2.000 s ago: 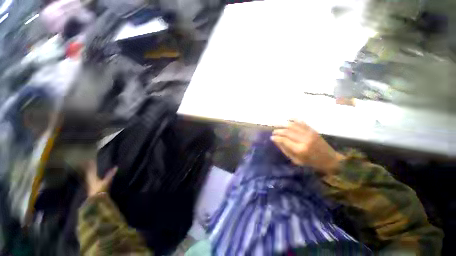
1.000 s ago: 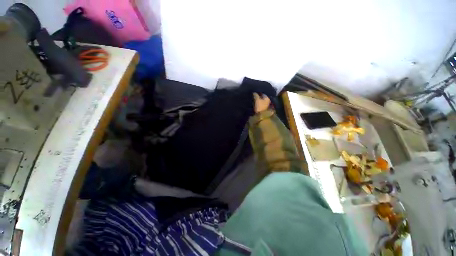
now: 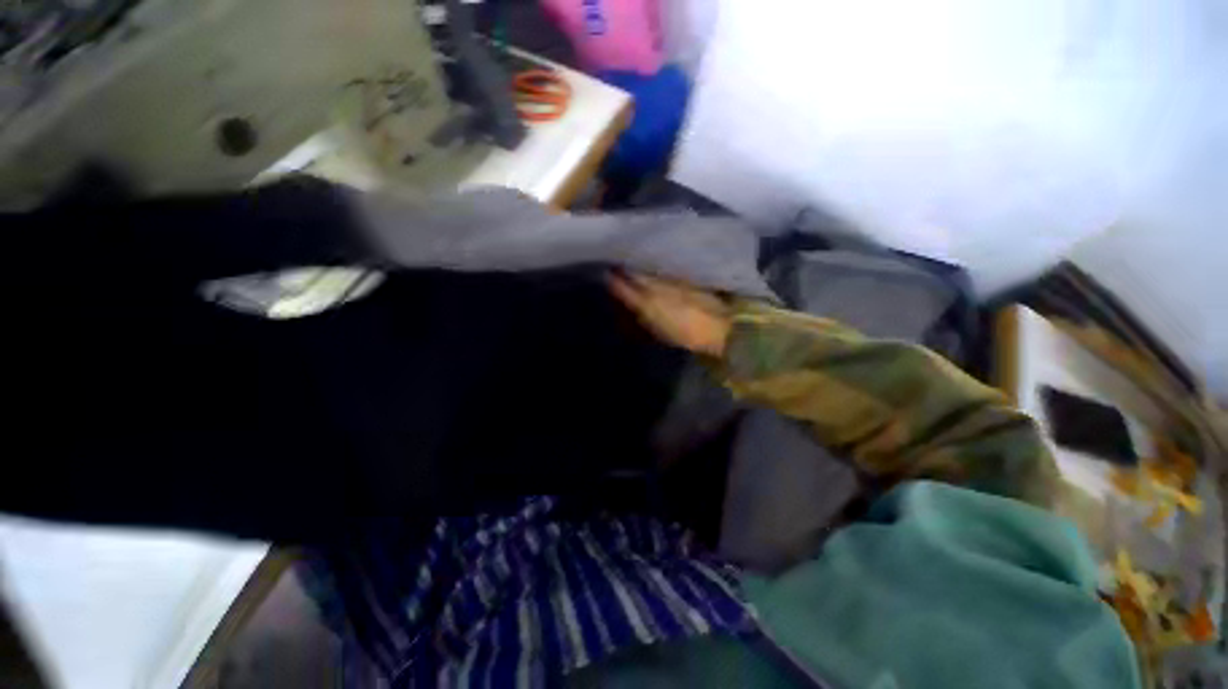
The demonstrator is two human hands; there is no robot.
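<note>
A large black garment piece (image 3: 337, 404) with a paler grey strip along its upper edge stretches from the left rim of the picture across the front of me, over the machine table. My right hand (image 3: 669, 312) in a camouflage sleeve grips the cloth near its right end, fingertips hidden in it. My left hand is not in view. The cream sewing machine head (image 3: 229, 108) with dark handwritten marks stands behind the cloth at the upper left, blurred.
Orange-handled scissors (image 3: 541, 96) lie on the white machine table (image 3: 593, 128). More grey and black cloth (image 3: 862, 296) is piled right of the table. A second white table at the right holds a dark phone-like object (image 3: 1088, 423) and orange-yellow scraps (image 3: 1155, 592).
The view has swung left toward the machine. The black cloth has been lifted from the pile and now spans leftward over the table, with my right hand on it.
</note>
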